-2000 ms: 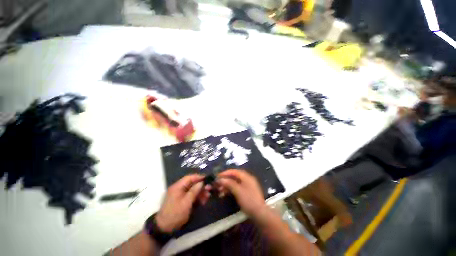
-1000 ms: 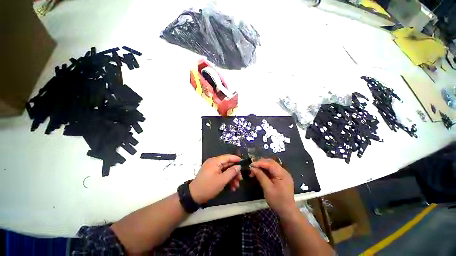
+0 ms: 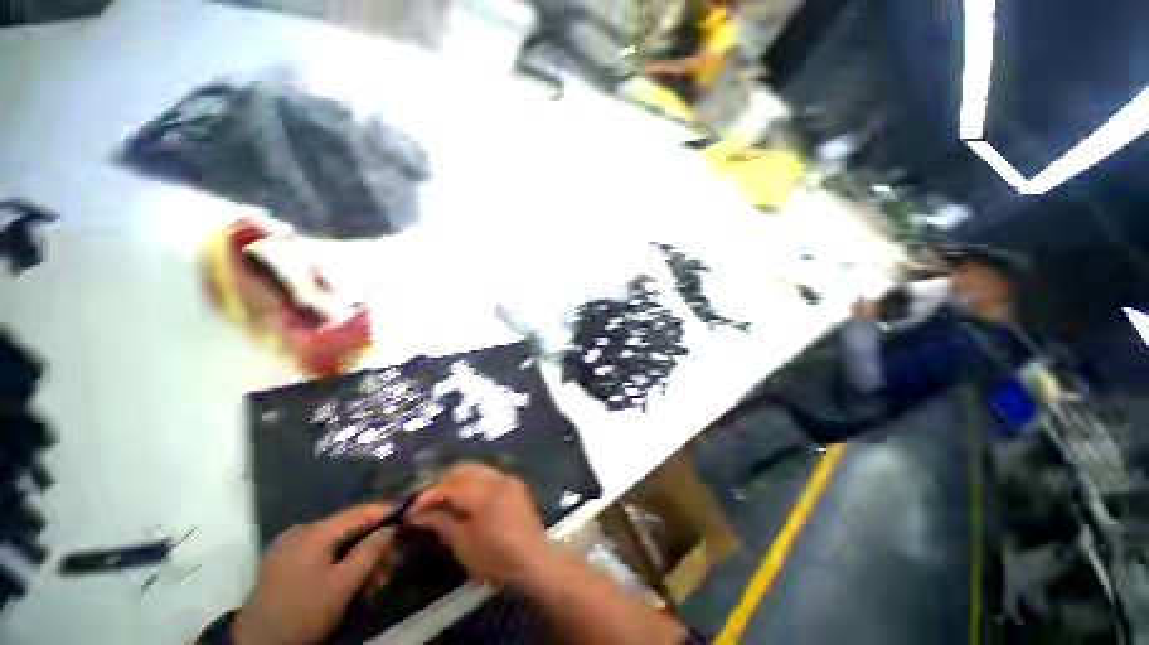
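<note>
A thin black fabric tab [image 3: 368,532] is held between my two hands over the black mat [image 3: 290,473]. My left hand [image 3: 315,570] pinches its left part. My right hand [image 3: 489,519] closes its fingertips around the other end. The view is blurred, and I cannot tell if a fastener is between the fingertips. Shiny metal parts [image 3: 368,412] lie in a pile on the mat, with whiter round parts [image 3: 484,403] to their right. A single black tab [image 3: 116,557] lies on the table left of my hands.
A heap of fitted tabs [image 3: 626,347] lies right of the mat, with a smaller heap [image 3: 696,287] beyond. The red and yellow tape dispenser [image 3: 287,296] and a bag of black pieces [image 3: 296,158] stand behind. Black tabs [image 3: 15,441] lie far left. A person [image 3: 926,328] is at the right.
The view has swung right and blurred, so the table things sit further left in it. The tab remains between my hands, now showing as a thin slanted strip.
</note>
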